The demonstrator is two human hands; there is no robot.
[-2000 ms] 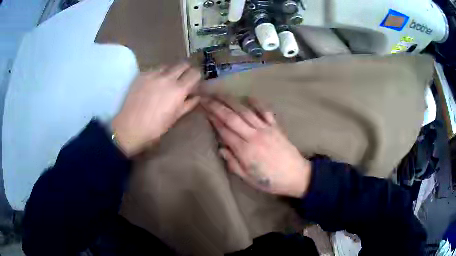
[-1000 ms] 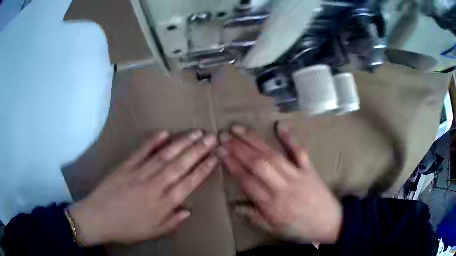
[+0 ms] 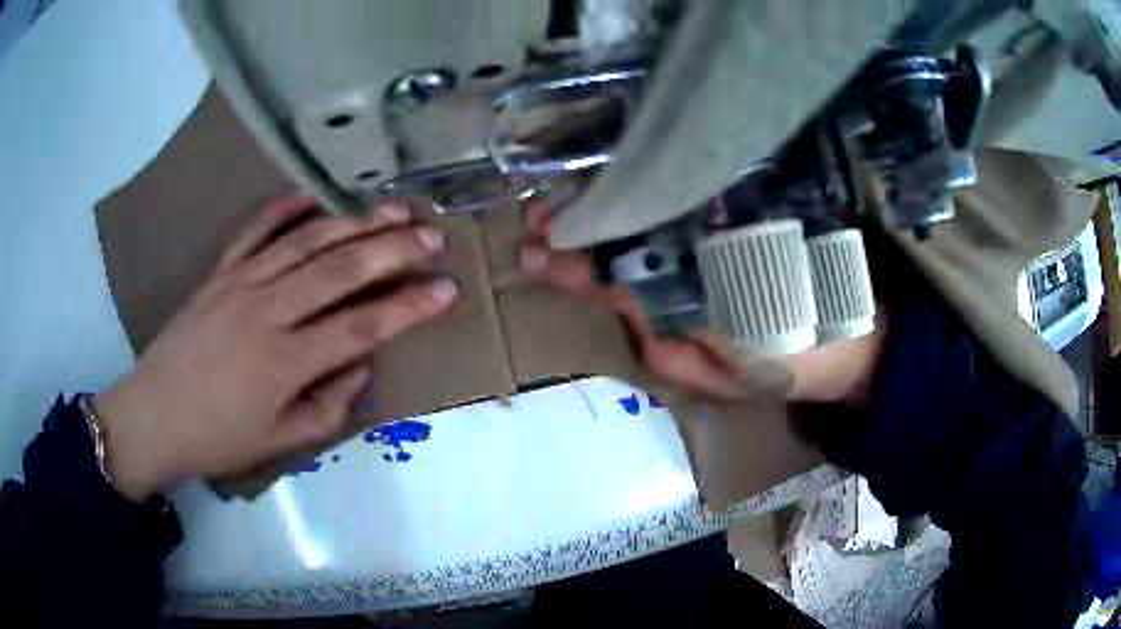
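Observation:
A brown garment panel (image 3: 424, 350) lies on the white table under the sewing machine head (image 3: 369, 74). A straight raised seam (image 3: 498, 326) runs from below the head to the panel's near edge. My left hand (image 3: 289, 332) lies flat on the panel, left of the seam, fingers spread. My right hand (image 3: 688, 356) is right of the seam, partly hidden behind the head and its white ribbed tension knobs (image 3: 760, 285); its fingertips show close to the seam. The needle and presser foot area is hidden or blurred.
The white table (image 3: 566, 461) has worn blue marks and a ruler strip (image 3: 492, 559) along its near edge. More brown cloth (image 3: 1026, 246) lies at the right behind my forearm. Papers or scraps (image 3: 848, 559) show low at the right. A small pale box (image 3: 1060, 289) stands at the far right.
The view has moved closer to the machine head. The panel has moved away from me under the head, baring the table's front. My right hand has gone forward behind the knobs; my left hand has shifted left.

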